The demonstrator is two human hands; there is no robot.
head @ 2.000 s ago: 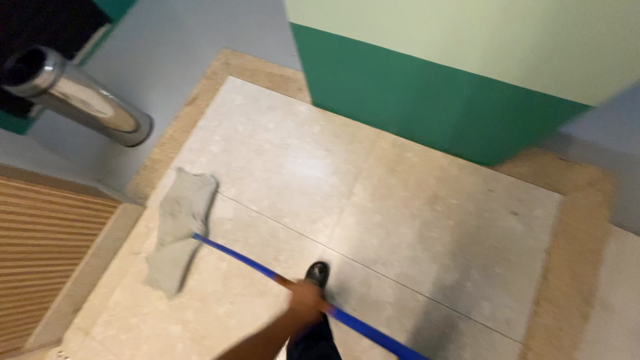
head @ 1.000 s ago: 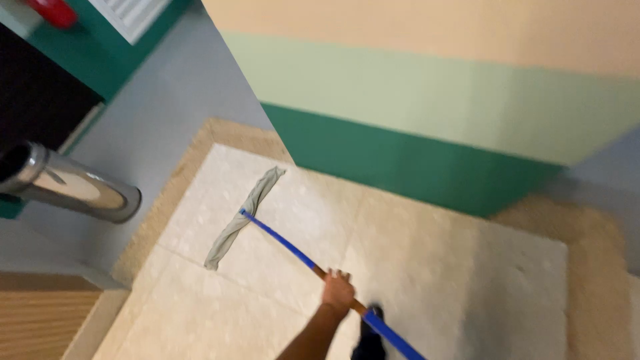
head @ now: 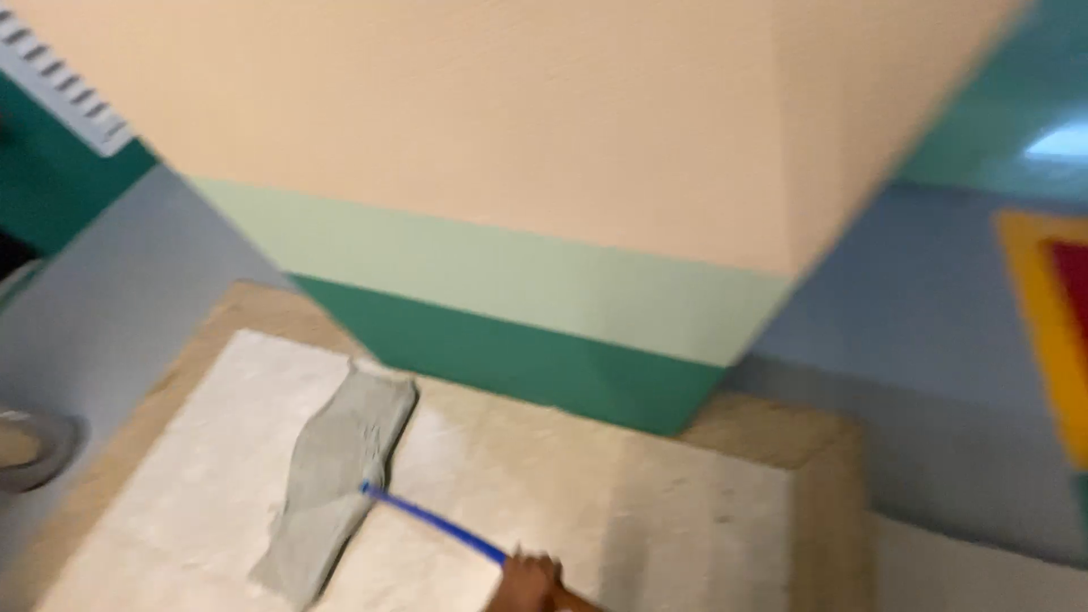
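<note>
My left hand (head: pixel 529 582), at the bottom edge just right of centre, is closed around a blue pole (head: pixel 442 527) with a brown section beside the hand. The pole runs up and left to a grey cloth mop head (head: pixel 327 493). That cloth lies spread on the pale tiled floor (head: pixel 527 484), its upper end close to the foot of the pillar. Below my hand the frame cuts off the rest of the pole. My right hand is out of view.
A wide pillar (head: pixel 510 212), painted peach, light green and dark green, rises beyond the mop. The round base of a metal cylinder (head: pixel 34 450) stands at the left. A yellow-and-red panel (head: pixel 1050 340) is at the right edge.
The mop head has moved rightward over the floor from beside the slatted panel to near the pillar's foot. It looked narrow and twisted one second ago and now appears broader. The view has tilted up.
</note>
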